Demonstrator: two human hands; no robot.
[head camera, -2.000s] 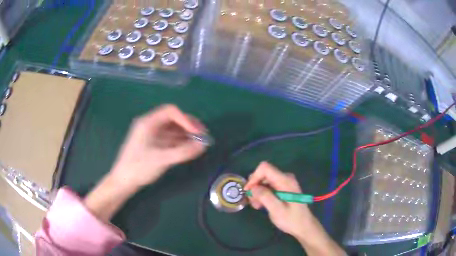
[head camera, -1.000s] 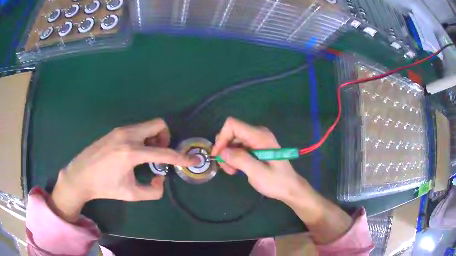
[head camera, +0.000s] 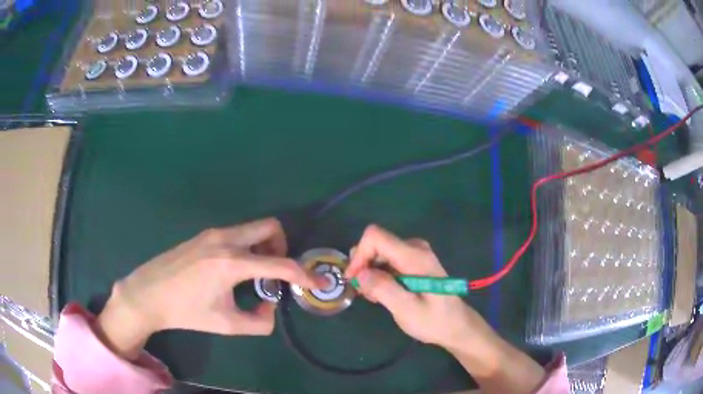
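Note:
A round silver component (head camera: 329, 292) lies on the silver-and-brass contact base (head camera: 317, 305) on the green mat. My left hand (head camera: 208, 281) rests its index fingertip on this component. Its thumb and other fingers hold a second round component (head camera: 267, 288) just left of the base, partly hidden by the fingers. My right hand (head camera: 408, 296) grips the green test probe (head camera: 439, 285). The probe's thin metal tip is at the right side of the component on the base; exact contact cannot be told.
The red lead (head camera: 533, 215) runs from the probe to the upper right. A dark cable (head camera: 401, 166) loops around the base. Trays with discs stand at the back left (head camera: 158, 88) and back centre (head camera: 416, 69). A right-hand tray (head camera: 613, 231) and a cardboard-lined tray (head camera: 31, 208) flank the mat.
My left hand has come from above left of the base down to it, and its index finger now touches the component there. The probe stays at the base. The camera view has shifted.

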